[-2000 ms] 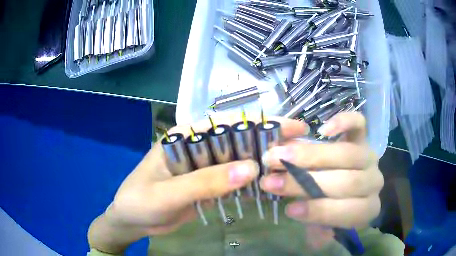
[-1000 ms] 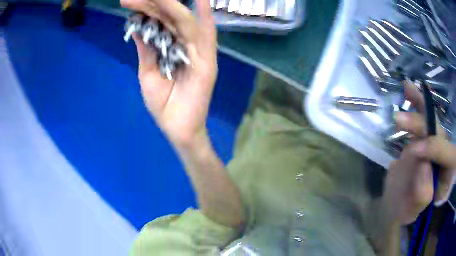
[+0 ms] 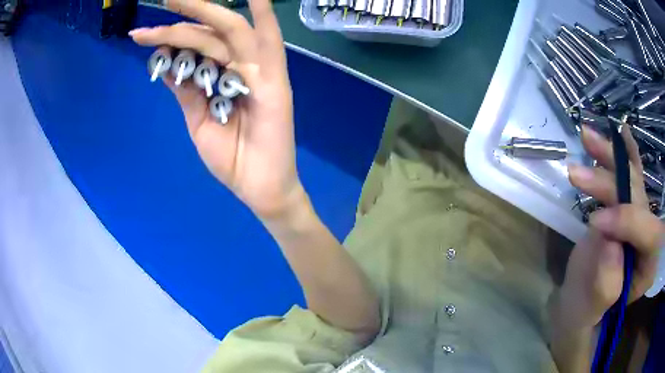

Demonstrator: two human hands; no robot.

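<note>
My left hand is raised at the upper left, over the blue surface, and holds several metal cylinders. Their ends with pale shafts face the camera; their other ends are hidden. My right hand is at the right, over the front edge of the large white tray. It holds the black-and-blue tweezers upright between the fingers. Loose metal cylinders lie heaped in the tray, and one cylinder lies apart near its left corner. Whether the tweezer tip touches a cylinder I cannot tell.
The small clear box with cylinders in a row stands on the green mat at the top, left of the tray. Dark objects with yellow parts show at the top left edge. The wearer's khaki shirt fills the lower middle.
My left hand has moved from in front of the tray to the upper left with the cylinders, their shaft ends now showing. My right hand has separated from it and moved right. The view has shifted.
</note>
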